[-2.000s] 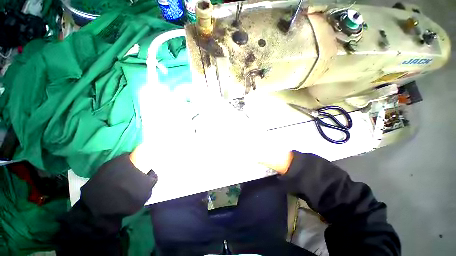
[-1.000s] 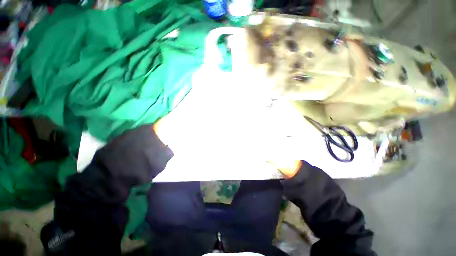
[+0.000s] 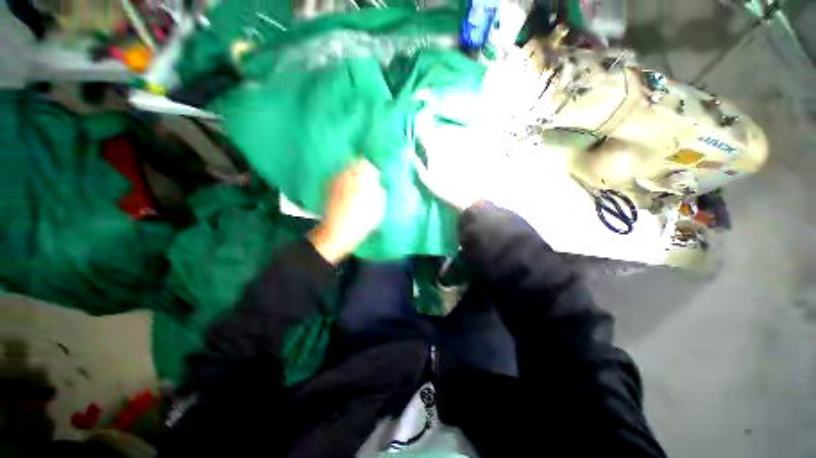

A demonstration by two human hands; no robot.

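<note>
Green cloth (image 3: 304,116) lies bunched over the left part of the white machine table (image 3: 573,215) and hangs over its front edge. My left hand (image 3: 353,210) is blurred and lies on the cloth, its fingers seemingly closed on a fold. My right hand (image 3: 456,183) is mostly lost in the lamp glare, with only the wrist showing at the sleeve; what it holds cannot be told. The cream sewing machine head (image 3: 626,112) stands at the right, its needle end hidden in glare. Black-handled scissors (image 3: 616,211) lie on the table right of the glare.
More green cloth (image 3: 63,206) lies in piles at the left and beside my legs. A dark red item (image 3: 128,177) is among them. A blue and white can (image 3: 479,23) stands behind the machine. Small metal parts (image 3: 687,228) sit at the table's right end. Grey floor lies beyond.
The view has turned left. My left hand has come out of the glare onto the green cloth, which now hangs over the front edge. My right wrist has moved left, away from the scissors.
</note>
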